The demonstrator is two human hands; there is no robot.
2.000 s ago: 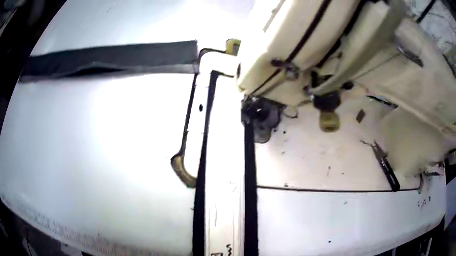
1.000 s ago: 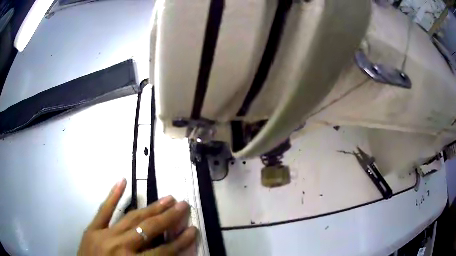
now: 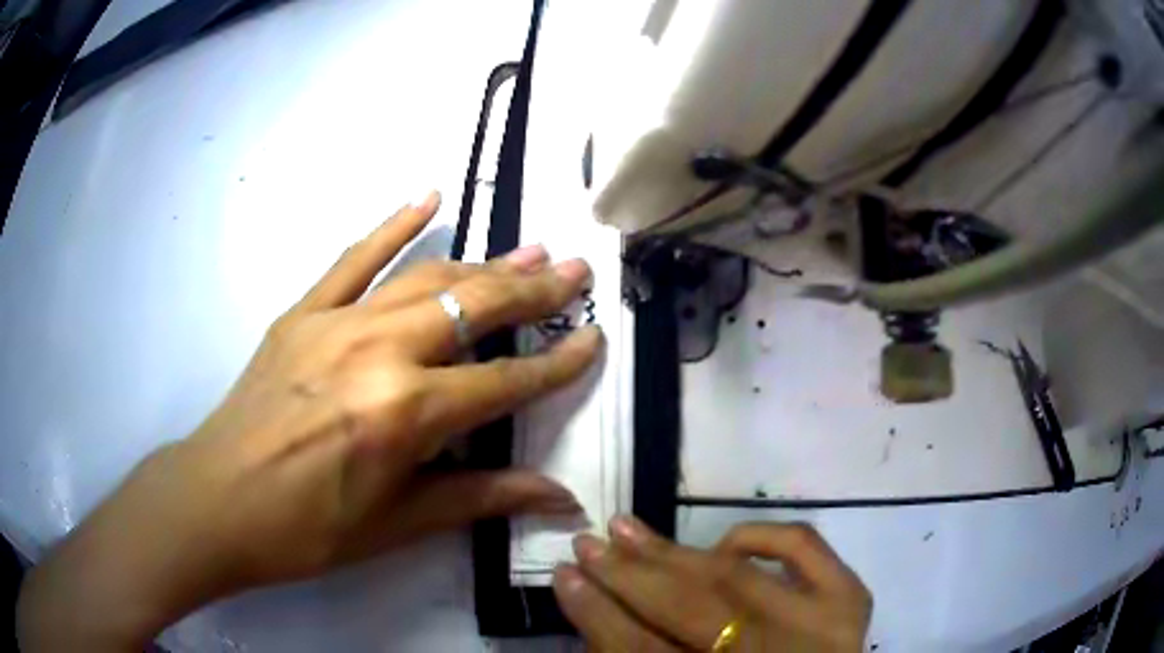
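The white strip (image 3: 549,440) lies lengthwise on a wider dark fabric strip (image 3: 655,421), which shows along both sides and beyond the near end. The far part runs beside the machine's needle area (image 3: 645,274). My left hand (image 3: 383,370) lies flat over the white strip, fingers spread, fingertips beside handwritten black marks. My right hand (image 3: 715,593), cut off by the bottom edge, has bent fingers with tips on the strip's near right part. Whether they pinch it is hidden.
The cream sewing machine head (image 3: 766,96) fills the upper right. Thread snips (image 3: 1044,415) lie on the right of the bed, beyond a brownish-yellow block (image 3: 917,373). Another dark fabric strip (image 3: 166,45) lies at the upper left.
The strips have moved forward, bringing their near end into view. My left hand reaches further over the white strip, and my right hand has entered at the bottom. The view has shifted.
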